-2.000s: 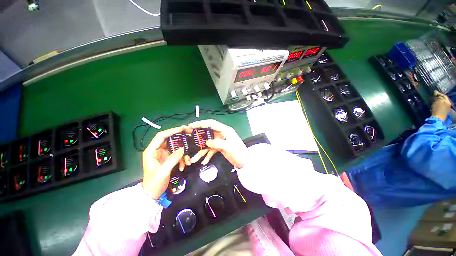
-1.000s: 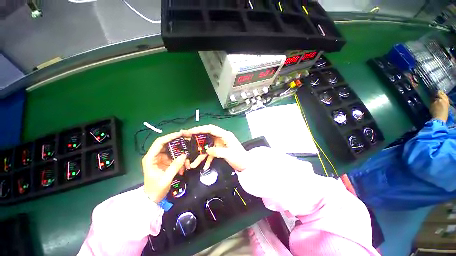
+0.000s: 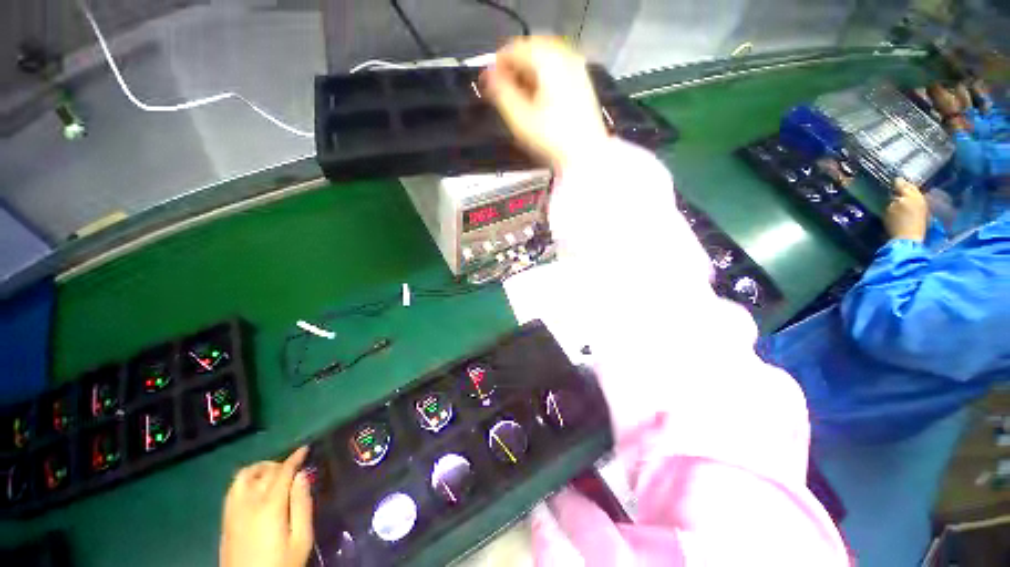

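Note:
A black foam tray [image 3: 521, 360] lies tilted across the front of the bench, with two rows of round gauges, such as one with green and red marks [image 3: 370, 444] and one with a yellow pointer [image 3: 508, 442]. My left hand [image 3: 266, 515] is at its left end, fingertips by the corner pocket; whether they grip anything is unclear. My right hand [image 3: 543, 98] is raised over the black tray on top of the power supply [image 3: 388, 127], fingers curled beside a thin white pointer. It is blurred, and anything in its fingers cannot be made out.
The power supply [image 3: 449, 222] has red digits. Test leads with white tags [image 3: 316, 329] lie behind the front tray. Another gauge tray [image 3: 246, 388] is at left. My right sleeve partly covers white paper [image 3: 537, 305] and a right-hand tray [image 3: 737, 260]. A person in blue [image 3: 919, 299] works at right.
My hands have parted from the two gauges they held together. My right hand has risen to the upper tray; my left has dropped to the front tray's left end. More gauges show in its back row.

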